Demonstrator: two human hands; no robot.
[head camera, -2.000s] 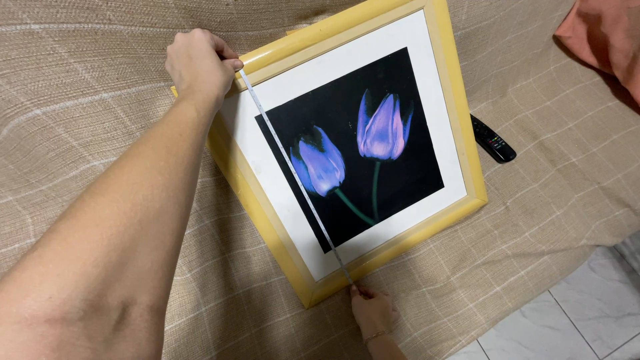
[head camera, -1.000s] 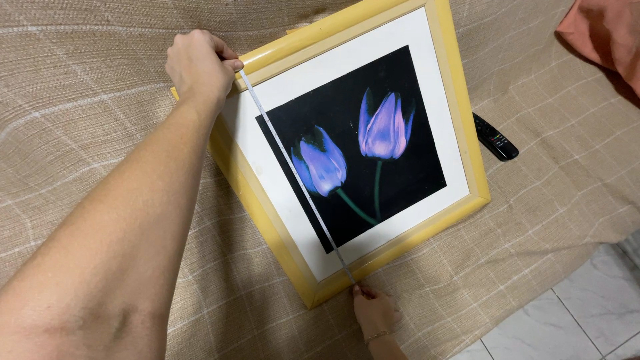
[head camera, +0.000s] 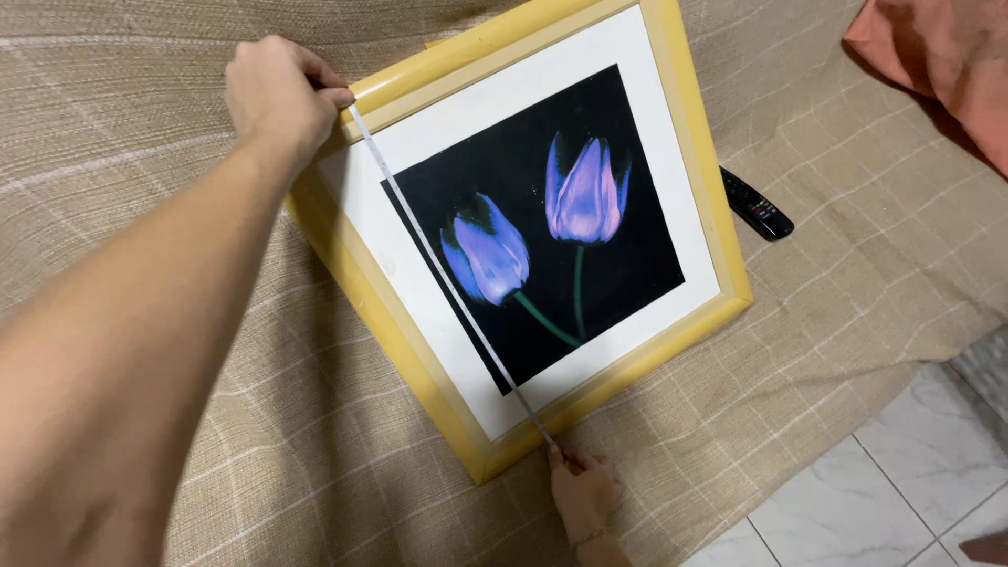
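A yellow picture frame (head camera: 378, 315) with a white mat and a print of two purple tulips on black leans tilted on the covered seat. Across its left part runs a thin white measuring tape (head camera: 447, 276), stretched from the upper edge to the lower edge. My left hand (head camera: 283, 94) pinches the tape's upper end at the frame's top edge, near the upper left corner. Just below the bottom edge, my right hand (head camera: 584, 484) holds the tape's lower end between thumb and fingers.
A beige checked woven cover (head camera: 819, 315) lies under and behind the frame. To the right of the frame is a black remote control (head camera: 760, 209), partly hidden by it. A salmon-coloured cloth (head camera: 937, 71) lies at the upper right. Pale floor tiles (head camera: 850, 488) show at the lower right.
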